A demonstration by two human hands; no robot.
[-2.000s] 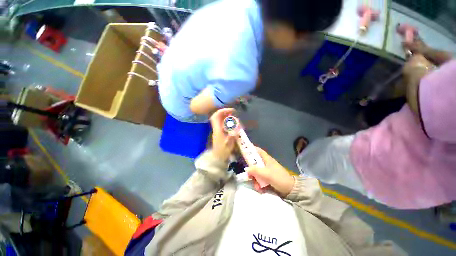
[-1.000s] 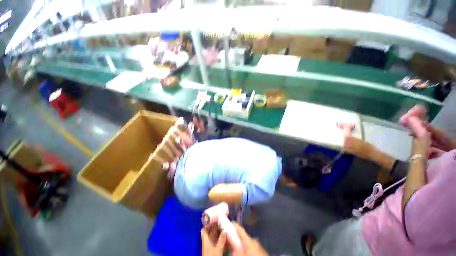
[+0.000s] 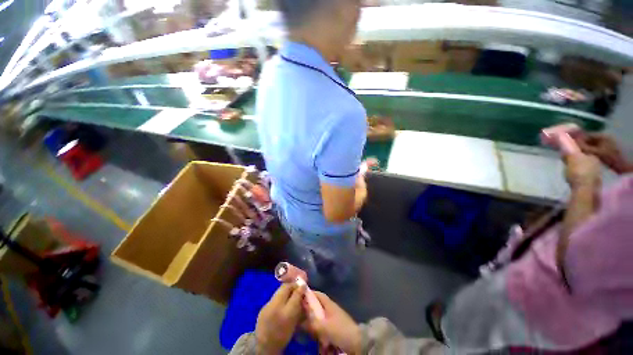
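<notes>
A pink hair dryer (image 3: 289, 272) is held low in the centre of the view, its short barrel at the upper left with a dark round end showing. My left hand (image 3: 279, 320) is at the dryer's left side, its fingertips against the handle just below the barrel. My right hand (image 3: 333, 323) is wrapped around the dryer's handle (image 3: 311, 302). The lower part of the handle is hidden by my fingers.
A large carton (image 3: 201, 236) with corded dryers (image 3: 246, 211) over its edge stands ahead left, beside a blue bin (image 3: 243, 305). A person in blue (image 3: 305, 125) stands ahead; a person in pink (image 3: 555, 277) holds a dryer at right. Beyond is a green bench (image 3: 444, 114).
The person in blue has gone from bent over to upright. My view has risen from the floor to the bench. The dryer remains in my hands. The person in pink no longer reaches across the white board.
</notes>
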